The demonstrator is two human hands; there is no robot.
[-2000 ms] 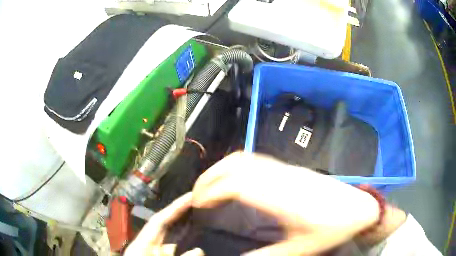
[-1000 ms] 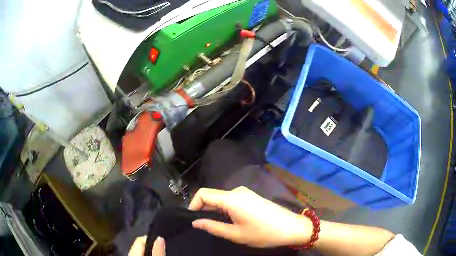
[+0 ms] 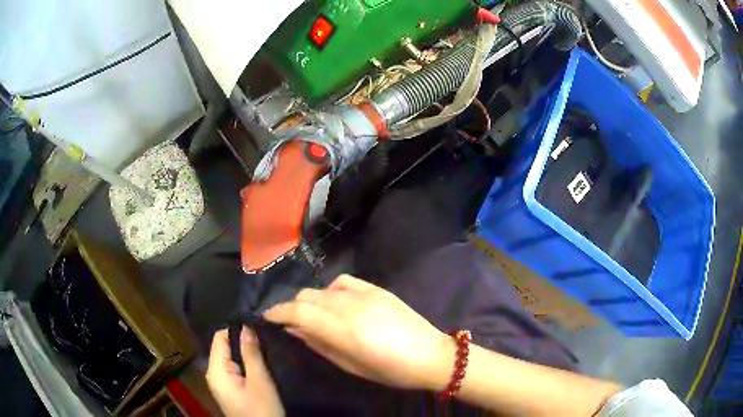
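Observation:
A dark garment [image 3: 326, 383] lies across my lap at the bottom of the head view. My left hand [image 3: 244, 375], cut off by the bottom edge, pinches a dark fold of it between thumb and fingers. My right hand [image 3: 367, 330], with a red bead bracelet on the wrist, holds the same edge just to the right. The fingertips of both hands are close together. The orange-red trimmer head [image 3: 281, 208] is just above the hands, its mouth pointing down toward the cloth. The right fingertips are partly hidden in the dark fabric.
A blue crate [image 3: 595, 256] at right holds dark folded pieces with a white label [image 3: 578, 187]. A grey ribbed hose [image 3: 432, 81] runs beside the green control box [image 3: 358, 41]. A brown carton [image 3: 134, 305] with dark pieces stands at lower left, near a speckled stool [image 3: 159, 199].
The view has swung down and left, so the trimmer head and crate sit farther right. My hands have come together on the garment's edge, closer below the trimmer head.

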